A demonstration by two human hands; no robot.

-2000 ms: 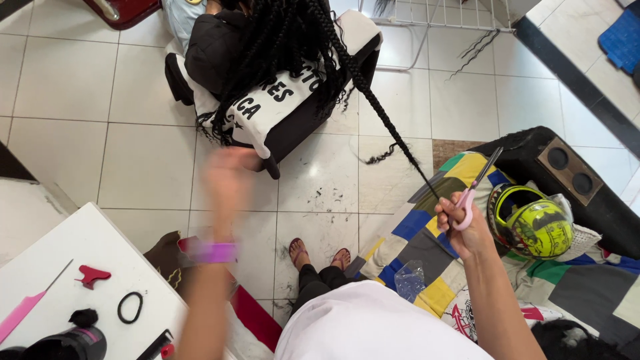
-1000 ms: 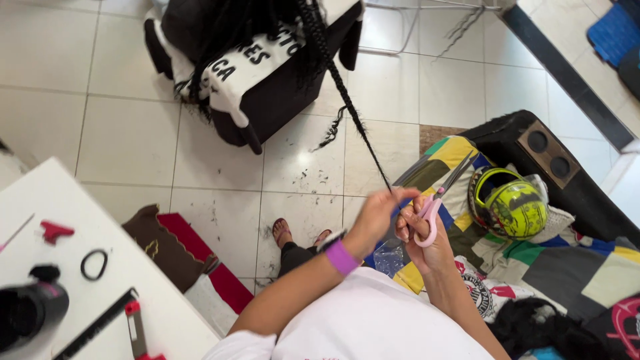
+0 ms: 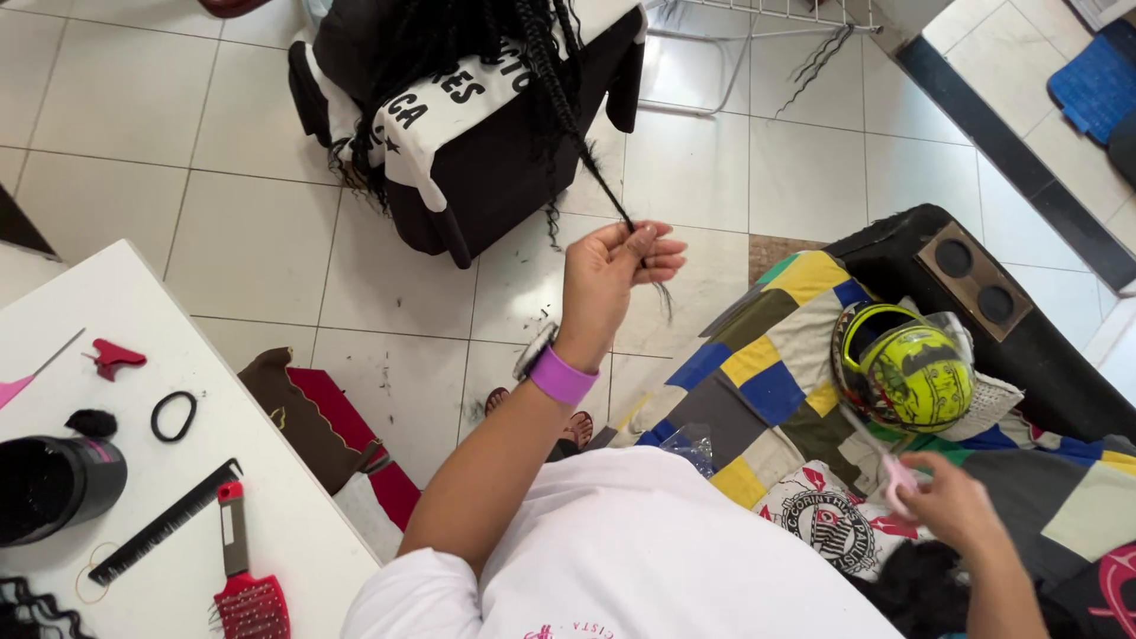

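Observation:
My left hand [image 3: 621, 253], with a purple wristband and a watch, pinches the thin lower part of a long black braid [image 3: 608, 186] between thumb and fingers. Loose hair ends stick out below the fingers. The braid runs down from the dark hair of a person [image 3: 355, 44] in a black chair [image 3: 497, 160], whose back is draped with a white cloth [image 3: 453, 89] bearing black letters. Off to the right, my right hand [image 3: 954, 501] is closed around the pink handles of a pair of scissors [image 3: 898, 484]; the blades are blurred and point up and left.
On the white table [image 3: 293, 479] at left lie a red hair clip [image 3: 115, 357], a black hair tie [image 3: 173, 416], a black comb [image 3: 164, 524], a red brush [image 3: 253, 608] and a dark jar [image 3: 62, 488]. A yellow helmet [image 3: 914, 368] sits on the patchwork-covered sofa [image 3: 768, 390] at right.
My right hand has let go of the braid and moved right with the scissors. My left hand, earlier blurred beside the chair and then at the braid's end, now holds the braid alone.

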